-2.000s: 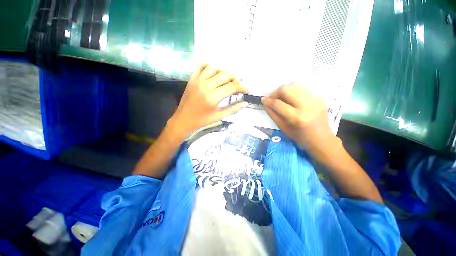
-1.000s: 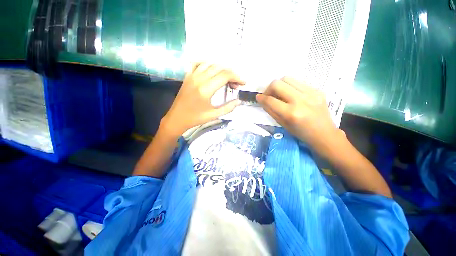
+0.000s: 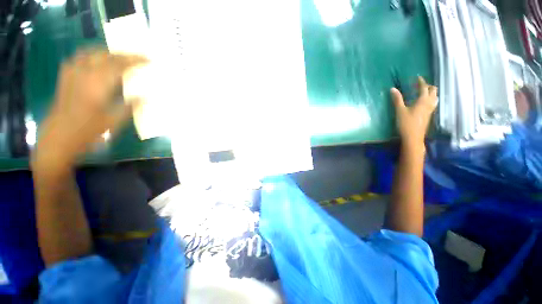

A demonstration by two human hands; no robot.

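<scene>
The white panel (image 3: 243,77) lies across the bench's front edge, its near end over my lap, its surface overexposed. A small black pad (image 3: 222,155) sits near its near edge. My left hand (image 3: 128,80) is blurred, at the panel's left side, its fingertips over a pale strip (image 3: 142,110) with a dark piece at its far end. Whether it grips the strip is not clear. My right hand (image 3: 413,95) is at the right of the bench, fingers apart, beside thin dark tweezers (image 3: 397,77) on the green surface.
A stack of pale panels (image 3: 466,71) stands on the right of the green bench top (image 3: 362,65). Glossy dark sheets (image 3: 12,89) lie at far left. Another person's blue sleeve (image 3: 523,148) and hand show at the right edge.
The view has turned right. Both hands have left the black pad, which now sits on the panel: left hand outward left, right hand far right and opened. The pale strip and panel stack have come into view.
</scene>
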